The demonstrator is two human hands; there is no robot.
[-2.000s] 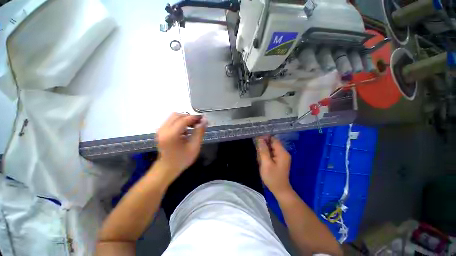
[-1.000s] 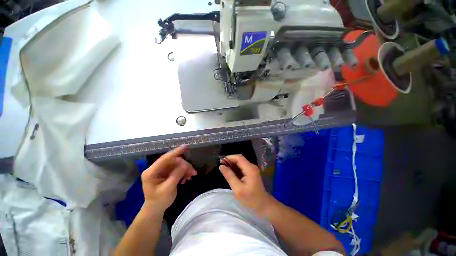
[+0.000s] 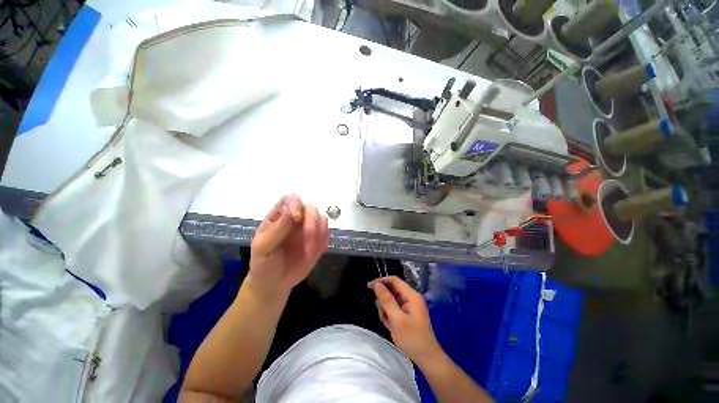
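Note:
My left hand (image 3: 290,236) is raised above the table's front edge, thumb and fingertips together; whether something tiny is between them cannot be told. My right hand (image 3: 400,307) is below the table edge over my lap. Its thumb and finger pinch thin silvery tweezers (image 3: 382,266), whose two prongs point up towards the table. The white overlock machine (image 3: 481,138) with a purple-green label stands to the right of my left hand, with its shiny cloth plate (image 3: 386,161) left of the needle area.
White garment pieces (image 3: 150,181) lie on the table's left and hang over its edge. A red-clipped rod (image 3: 504,236) is at the front right. A blue crate (image 3: 516,330) with white tape stands below right. An orange-red cone (image 3: 579,216) and other thread cones (image 3: 631,138) are at right.
My left hand has risen from below the table edge to above it. The tweezers in my right hand now show, pointing up. The view has shifted, showing more of the table and thread stand.

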